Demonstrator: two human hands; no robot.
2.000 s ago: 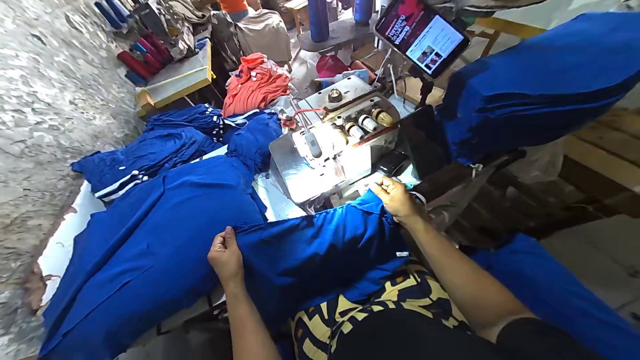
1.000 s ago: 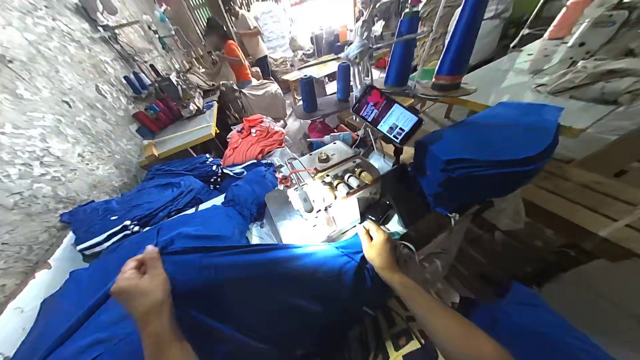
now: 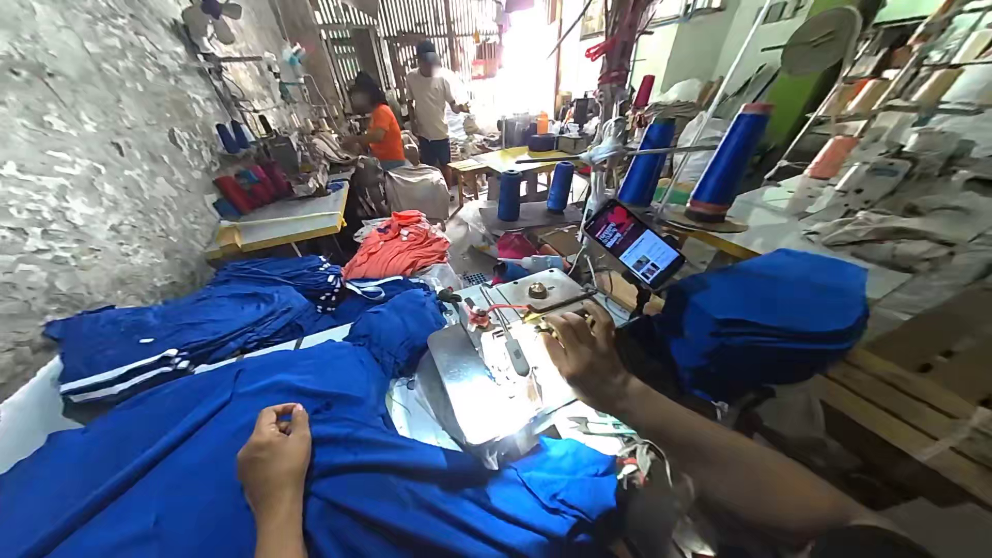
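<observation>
Blue fabric spreads over the front left and centre. My left hand rests on it with curled fingers; whether it pinches a fold is unclear. My right hand is over the right part of the sewing machine, fingers bent around its thread area; what they touch is partly hidden behind the hand. A metal tool with a grey handle lies on the machine top near a brass-coloured knob. The lamp-lit metal cover shines brightly in front.
Stacked blue cloth pieces lie at the right beside a mounted phone. Blue thread cones stand behind. Blue garments with white stripes and an orange cloth heap lie at left. Two people are at the far back.
My right hand has let go of the blue fabric's edge and moved up onto the machine. The fabric, held stretched earlier, now lies slack. The view has tilted up.
</observation>
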